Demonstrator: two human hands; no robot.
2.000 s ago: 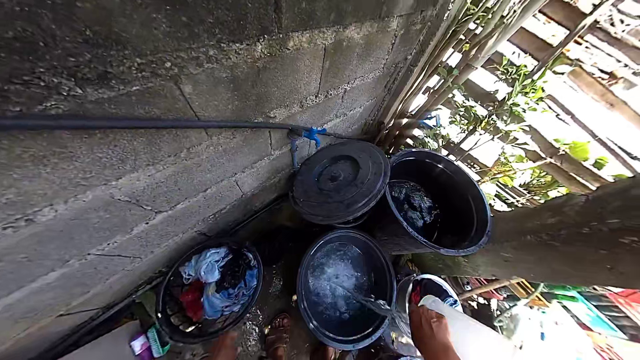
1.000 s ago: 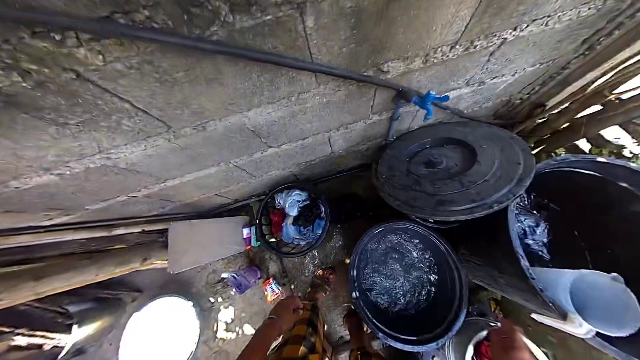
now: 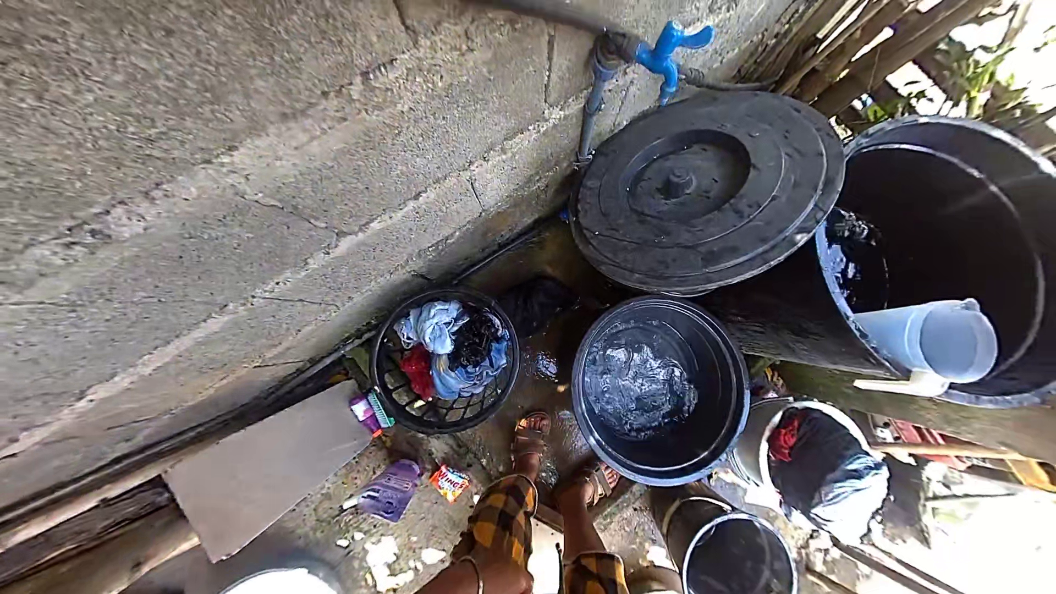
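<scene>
My left hand (image 3: 495, 577) is partly visible at the bottom edge, by the knee of the checked shorts, a bracelet on its wrist; its fingers are unclear. A skin-toned shape at the bottom edge, right of the other knee, may be my right hand. Rippling water fills the black basin (image 3: 660, 396) in front of my feet. A translucent plastic dipper (image 3: 949, 342) rests at the rim of a large black tub (image 3: 949, 181), with dark wet contents inside. Left of the basin, a black plastic basket (image 3: 445, 417) holds blue, black and red clothes (image 3: 466, 375).
A lidded black container (image 3: 701, 190) stands below a blue tap (image 3: 668, 54) on the block wall. At right are a white bucket of clothes (image 3: 825, 470) and a dark bucket (image 3: 738, 561). A board (image 3: 272, 470), purple container (image 3: 392, 491) and orange packet (image 3: 450, 483) lie left.
Two seconds ago water poured into the basin near my right hand; the pouring has stopped. My right hand has left the white bucket. The view has shifted.
</scene>
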